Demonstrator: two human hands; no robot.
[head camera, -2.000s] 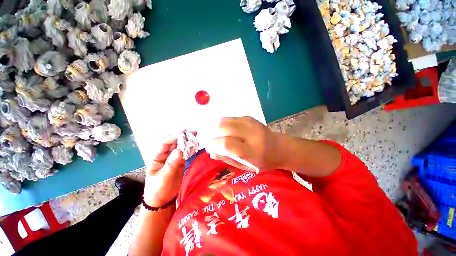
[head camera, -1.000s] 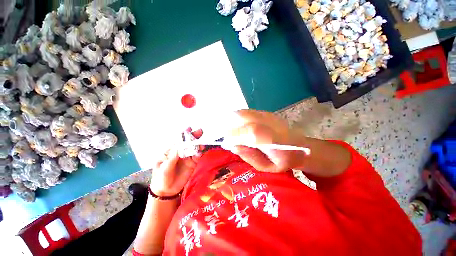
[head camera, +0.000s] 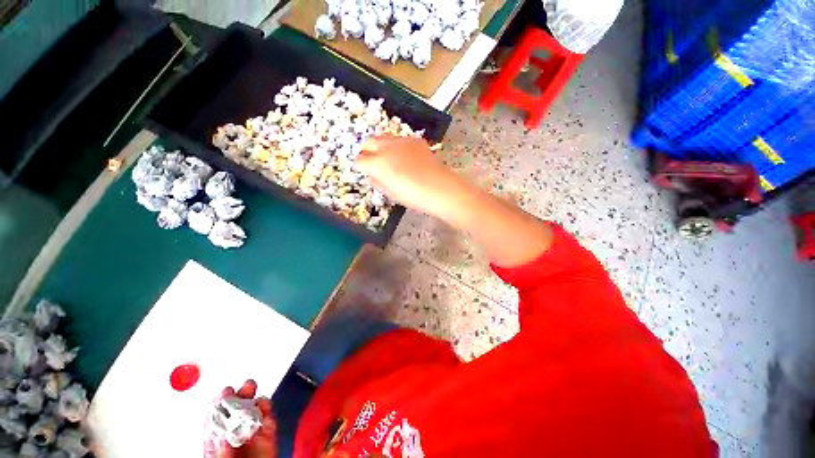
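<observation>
My left hand (head camera: 261, 440) is at the bottom edge, partly cut off, and holds a whitish ruffled ornament (head camera: 236, 419) over the lower right of the white sheet (head camera: 147, 394). A red round spot (head camera: 185, 377) lies on the sheet. My right hand (head camera: 393, 163) reaches into the black tray (head camera: 380, 237), over small white and yellow-orange pieces (head camera: 308, 134). Its fingertips are among the pieces; whether they grip one cannot be told. The thin white stick is not visible.
A small cluster of ornaments (head camera: 185, 192) lies between sheet and tray. A large grey pile (head camera: 36, 385) is at the lower left. Bluish-white pieces (head camera: 402, 25) lie on brown board beyond the tray. A red stool (head camera: 536, 73) and blue wrapped crates (head camera: 715, 89) stand at the right.
The view has swung to the right. My right hand has moved from beside the held ornament into the black tray, and the white stick no longer shows. My left hand still holds an ornament.
</observation>
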